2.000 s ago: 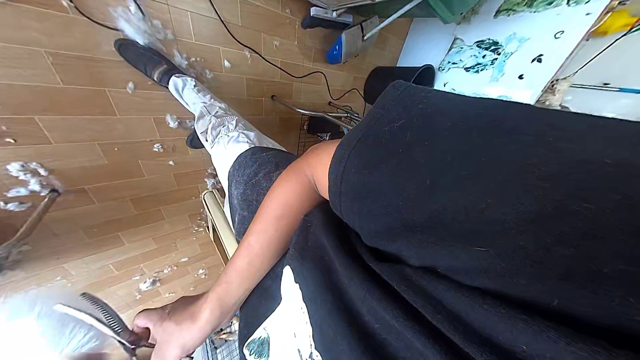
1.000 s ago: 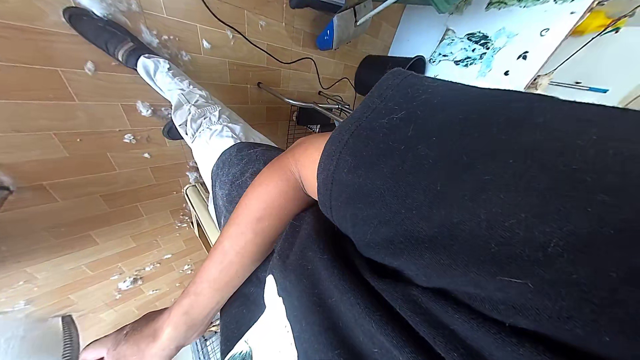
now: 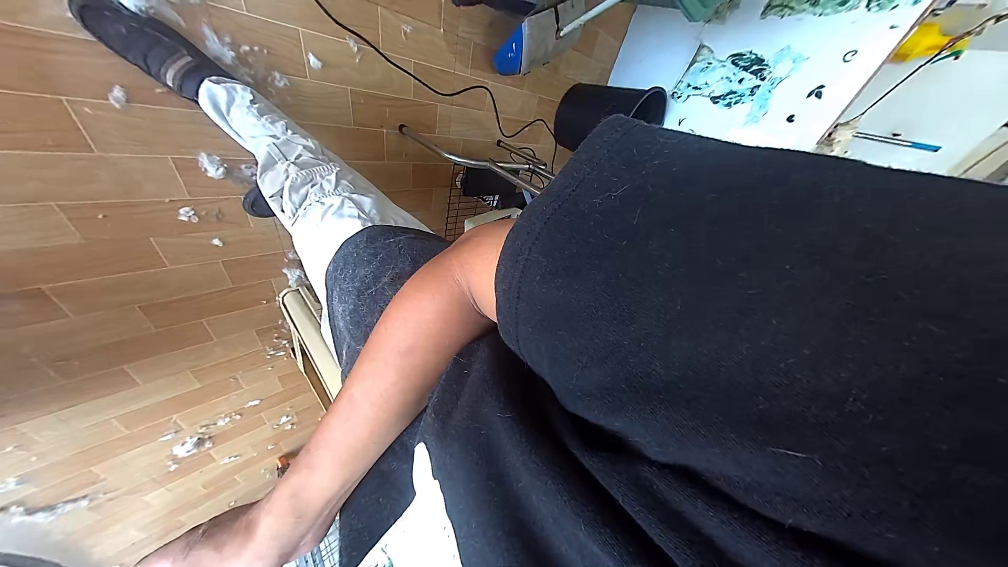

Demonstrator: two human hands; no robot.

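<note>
My right arm comes out of a black sleeve at mid-frame and reaches down to the lower left over my dark clothing. My right hand [image 3: 209, 543] is at the bottom edge, with its fingers cut off by the frame, so what it holds cannot be seen. Left of it, in the bottom corner, a dark edge and a pale, blurred patch show partly; I cannot tell what they are. My left hand is not in view. Grey-white tufts of fur or fluff [image 3: 191, 446] lie on the wood-look tiled floor [image 3: 102, 268].
A black bin [image 3: 594, 114] stands near a white panel with green patterns [image 3: 744, 79]. A black cable [image 3: 441, 93] crosses the floor. Metal tube legs [image 3: 465, 161] and a cream frame [image 3: 311, 331] are beside my legs. A blue-tipped grey object [image 3: 535, 43] lies above.
My right hand, which held toothed shears at the lower left two seconds ago, has moved down, mostly out of the frame. The shears can no longer be made out.
</note>
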